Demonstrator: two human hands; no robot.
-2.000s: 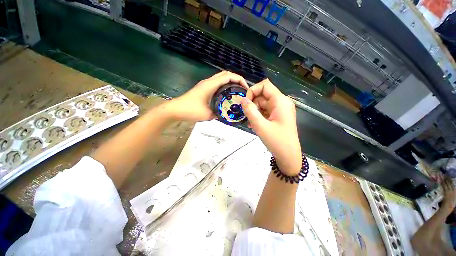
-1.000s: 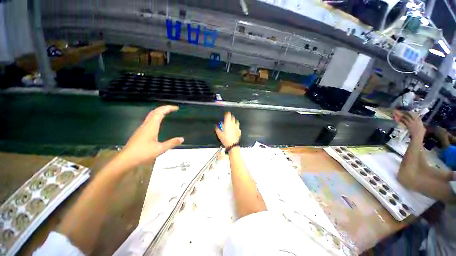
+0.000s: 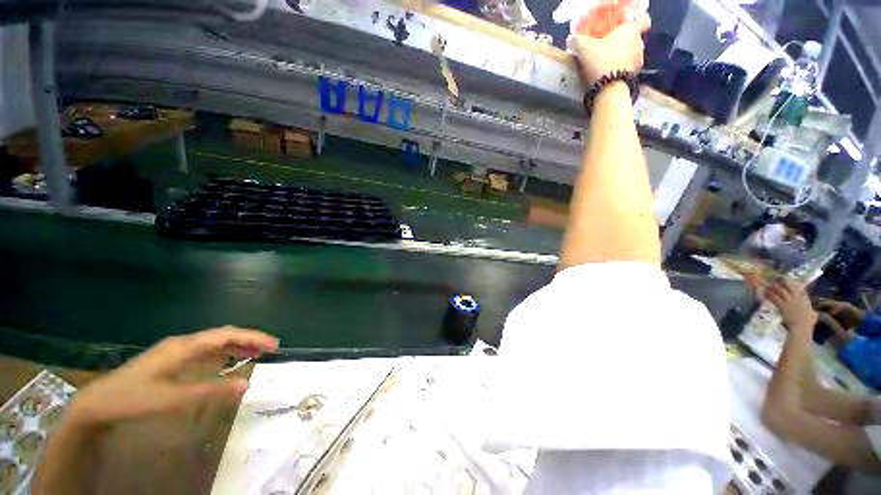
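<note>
My right hand [image 3: 611,41] is raised high at the upper shelf, its fingers on a white and reddish item [image 3: 601,17] that looks like a bag. My left hand [image 3: 169,377] is at the lower left with fingers apart, near the bench's back edge. A black cylindrical housing [image 3: 462,322] stands upright on the green conveyor, with a blue and pale ring on its top end. The white work sheet [image 3: 280,430] lies in front of me, with white strips on it. A stack of sticker sheets [image 3: 29,425] shows at the left edge.
A black gridded tray [image 3: 280,211] lies beyond the conveyor belt [image 3: 241,290]. The upper shelf [image 3: 464,53] crosses overhead. At right are another person's arms [image 3: 797,377], a dark unit on the belt and a sticker sheet [image 3: 758,466] with dark spots.
My right hand has let go of the housing, which now stands on the belt, and has moved up to the shelf item. My left hand has moved left and down. The view has tilted up.
</note>
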